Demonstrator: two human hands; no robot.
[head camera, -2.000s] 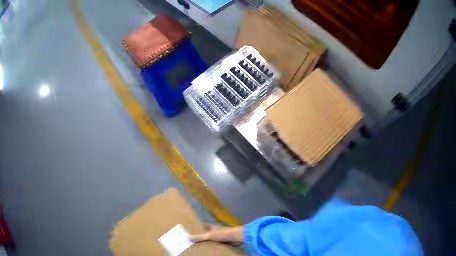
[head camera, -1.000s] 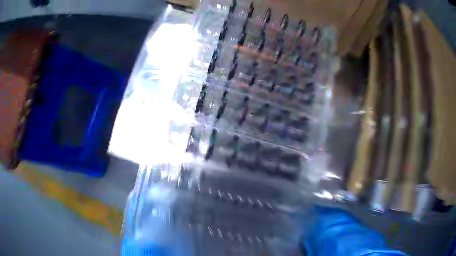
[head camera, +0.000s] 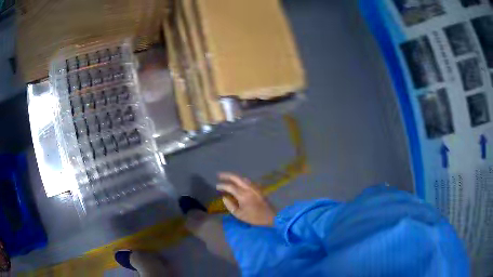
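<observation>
A layered stack of clear blister trays (head camera: 111, 108), with dark parts in rows of pockets, stands at the left. Its lower rows look lighter, and strong glare covers its left side. My right hand (head camera: 246, 200) is bare and holds nothing. It is over the floor, to the right of and below the tray stack and not touching it, with its fingers loosely bent and apart. My left hand is not in view.
Brown cardboard pads (head camera: 248, 48) stand in layers right of the trays, with more cardboard (head camera: 81, 21) behind. A blue stool-like object (head camera: 21, 205) is at left, a printed board (head camera: 438, 108) at right. Yellow floor lines (head camera: 292, 167) and my dark shoe tips (head camera: 192, 204) show below.
The view has turned right, so trays, pads and blue object sit further left. The blue-sleeved arms were at the tray stack; now my right hand is away from it and my left is out of view.
</observation>
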